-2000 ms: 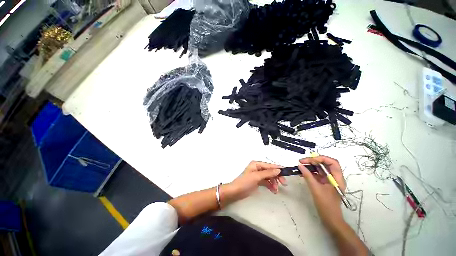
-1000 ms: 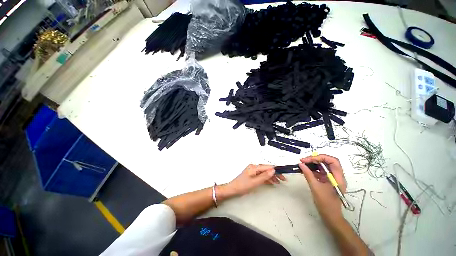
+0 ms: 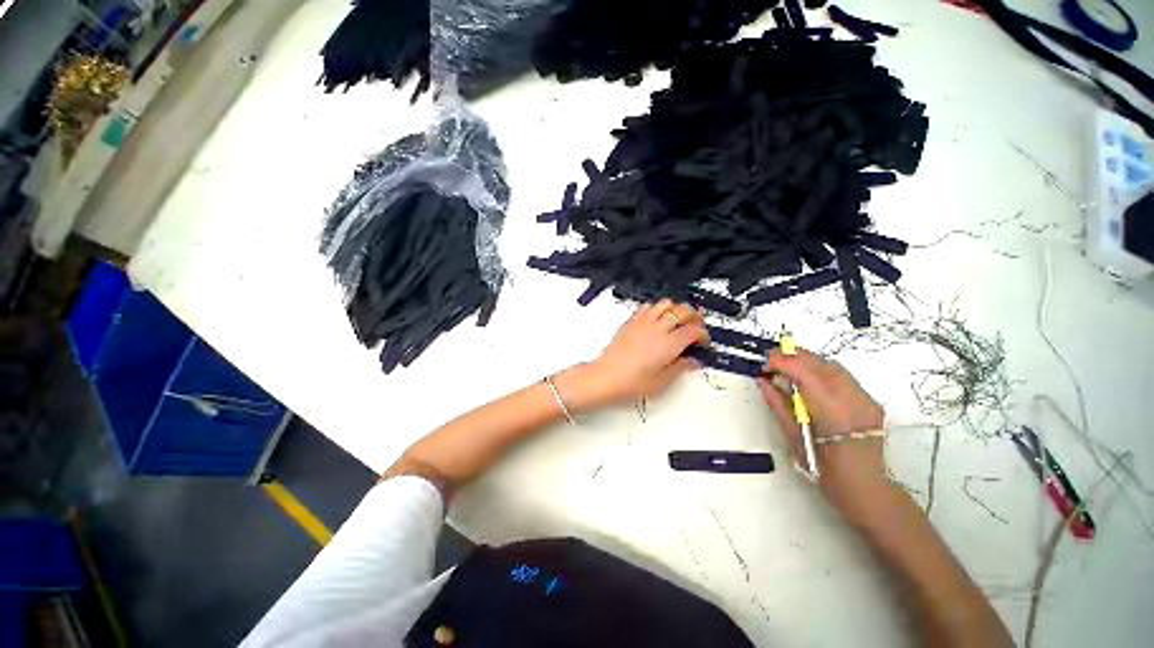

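Note:
My left hand (image 3: 652,351) reaches to the near edge of the large pile of black tabs (image 3: 759,158), its fingers on the left end of a black fabric tab (image 3: 730,362). My right hand (image 3: 823,411) touches the right end of that tab and holds a slim yellow pen-like tool (image 3: 799,405) with a silver end. Another tab (image 3: 747,339) lies just behind it. A single tab with a small pale slot (image 3: 720,462) lies flat on the white table, nearer to me. The left fingertips partly hide the tab's end.
Bagged tabs (image 3: 418,260) lie left of the pile. Tangled thread ends (image 3: 955,361) and snips with red and black handles (image 3: 1057,485) lie at the right, with a power strip (image 3: 1124,190) beyond. A blue bin (image 3: 177,380) stands on the floor at left.
The tab held between my hands now lies on the table near me. Both hands have moved forward to the tabs at the pile's near edge. The view has shifted.

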